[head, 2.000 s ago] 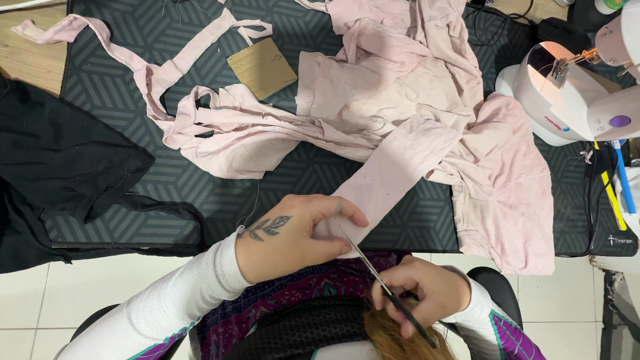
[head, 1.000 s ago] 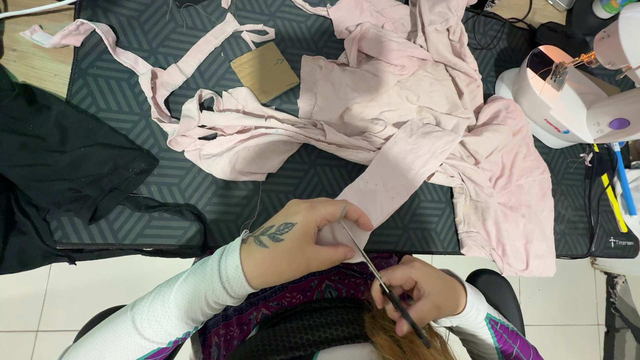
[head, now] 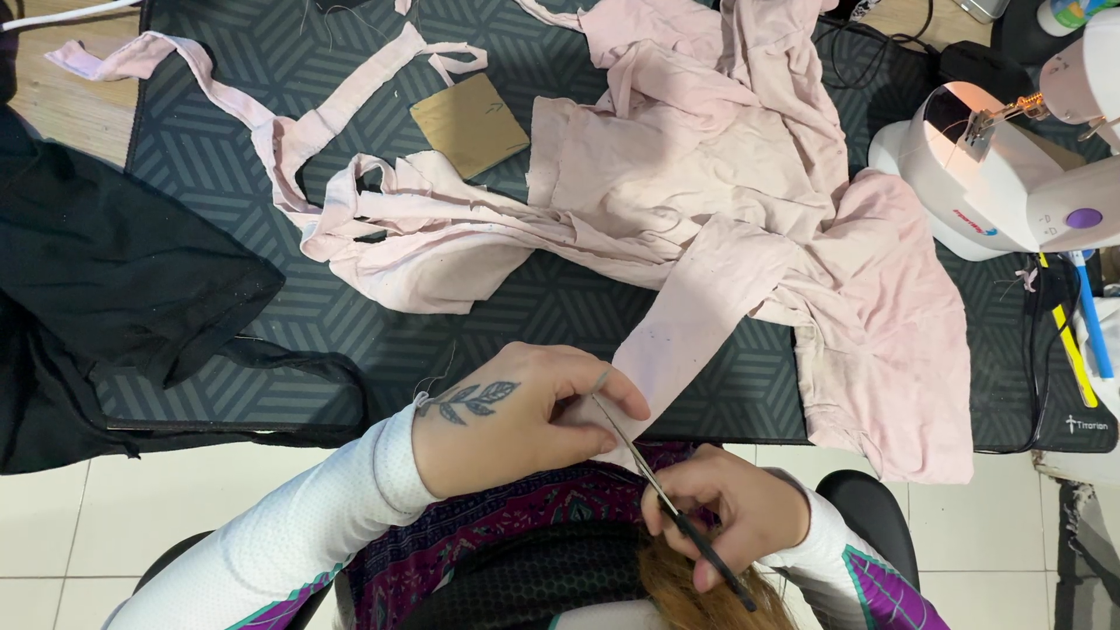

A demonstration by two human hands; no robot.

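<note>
My left hand [head: 516,411], near the front edge of the dark patterned mat, pinches the end of a pale pink fabric strip [head: 682,328]. My right hand [head: 726,507] holds dark-handled scissors [head: 661,494], whose blades reach up and left to the strip at my left fingertips. How far apart the blades are cannot be told. The strip runs up to a crumpled pink garment [head: 752,149]. Cut pink fabric bands [head: 332,114] trail off to the left, beside a square brown card [head: 471,125].
A white mini sewing machine [head: 980,184] stands at the right, near yellow [head: 1072,350] and blue [head: 1092,315] tools and cables. Black cloth [head: 114,262] covers the left side of the mat [head: 420,359] and hangs over its front edge. A chair back [head: 871,516] shows below.
</note>
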